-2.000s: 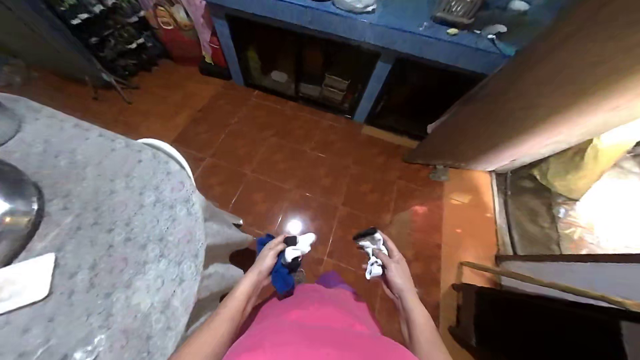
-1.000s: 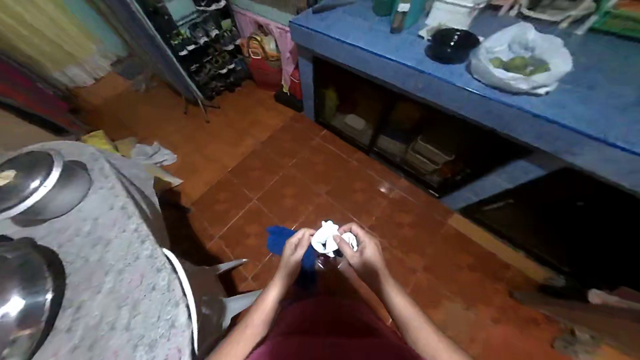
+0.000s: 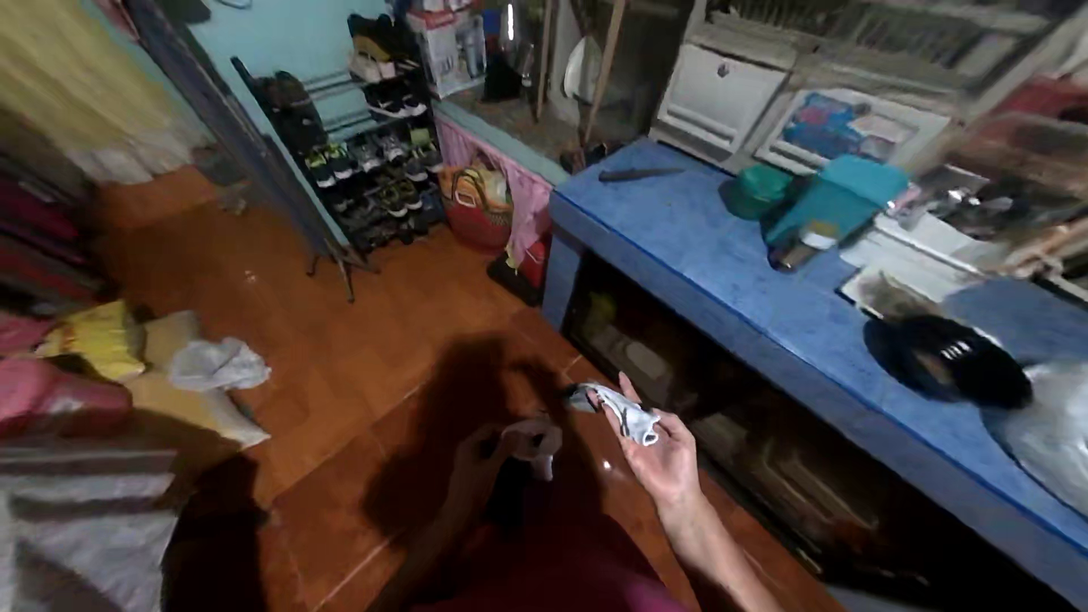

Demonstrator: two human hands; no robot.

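Observation:
In my right hand, palm turned up at the centre right, lies a small white and grey cloth item with dark patches; it rests across the fingers. My left hand, in deep shadow at the lower centre, holds a pale crumpled cloth. A dark cloth hangs below it, too dim to make out. The two hands are apart, both above the tiled floor. Shadow hides most of the left fingers.
The blue counter runs along the right, with a knife, a green bowl and a black bowl. A shoe rack and a red basket stand ahead. Plastic bags lie at left.
My hands, together around white cloth a second ago, are now apart, each with a cloth item. The view has swung towards the shoe rack and counter.

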